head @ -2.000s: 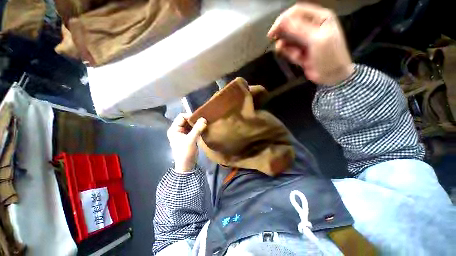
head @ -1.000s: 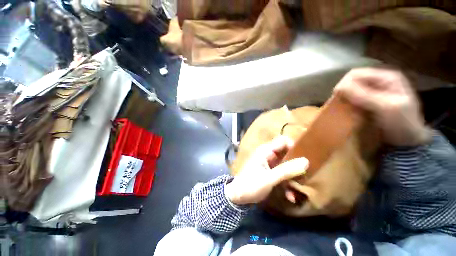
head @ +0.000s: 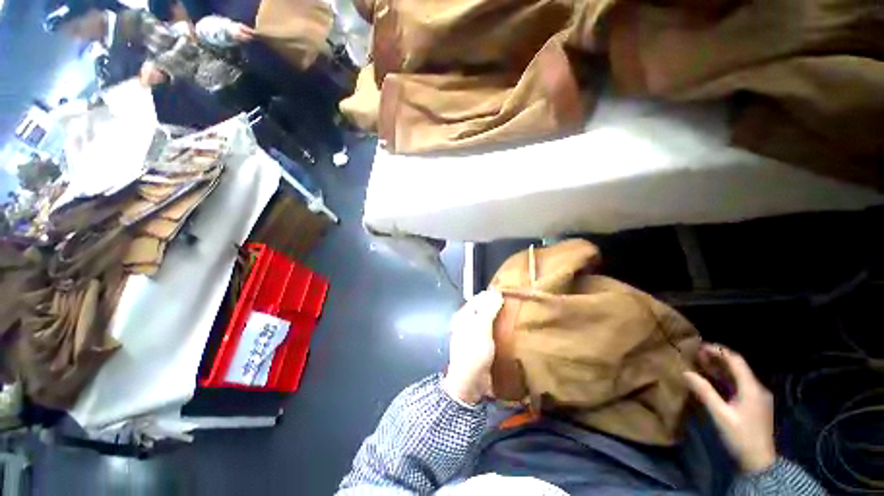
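A tan canvas bag (head: 606, 349) with brown leather trim (head: 506, 344) lies over my lap, soft and creased. My left hand (head: 475, 344) grips the trimmed edge at the bag's left side. My right hand (head: 739, 402) is at the bag's right side, with thumb and fingers curled around a dark gap; the fingertips are at the cloth's edge, and I cannot tell whether they pinch it. A thin pale strip (head: 532, 263) shows at the bag's top. No tool can be made out.
More tan bags (head: 475, 107) lie on the white table (head: 465, 194) ahead. A red parts tray (head: 308, 334) with a white label is at left, beside a white-covered surface (head: 160, 334) with brown pieces (head: 160, 228). People (head: 194, 58) are at the far upper left. Thin loops (head: 853, 426) show at lower right.
The leather strip no longer stretches up between my hands. The bag now spreads sideways, my left hand at its left edge. My right hand has moved down to its right side. The view has shifted.
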